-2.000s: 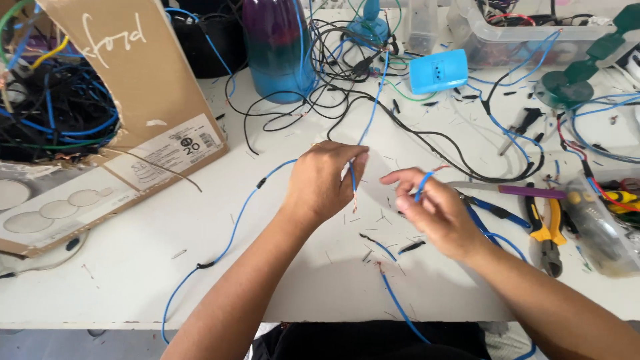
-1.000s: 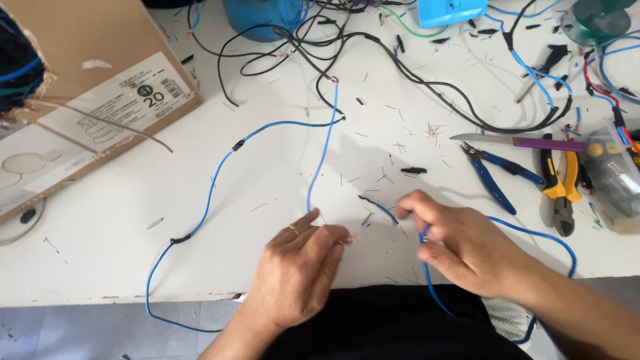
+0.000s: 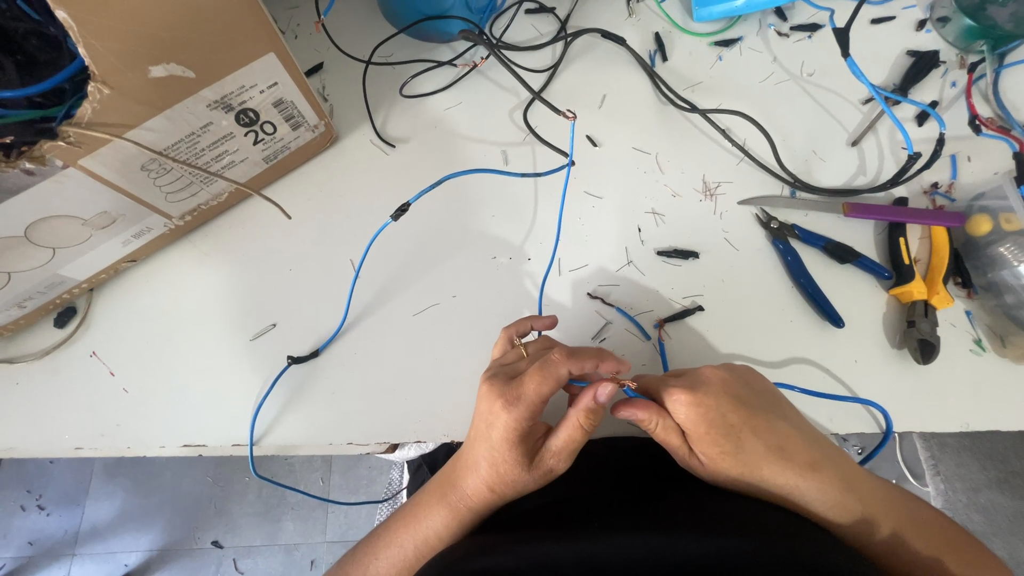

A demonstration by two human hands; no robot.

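My left hand (image 3: pixel 536 392) pinches a blue insulated wire (image 3: pixel 558 240) near its bared copper end. The wire runs up the table to a joint with a black cable (image 3: pixel 520 78). My right hand (image 3: pixel 704 408) grips another blue wire (image 3: pixel 840 395), and its copper strands meet the first wire's strands (image 3: pixel 624 383) between my fingertips. Whether they are twisted together, I cannot tell. Just above my hands lie a short blue wire piece (image 3: pixel 632 323) and a blue wire end with black tape (image 3: pixel 682 314). A longer blue wire with taped joints (image 3: pixel 352 280) curves at the left.
A cardboard box (image 3: pixel 296 48) stands at the left. On the right lie blue flush cutters (image 3: pixel 804 272), a purple-handled knife (image 3: pixel 904 214), yellow-black diagonal cutters (image 3: pixel 920 288) and a clear plastic container (image 3: pixel 996 272). Wire clippings (image 3: pixel 710 190) are scattered about. The table's front edge (image 3: pixel 200 450) is close to me.
My hands were apart one second ago and are now together, with the bare wire ends touching. The view has tilted down since two seconds ago.
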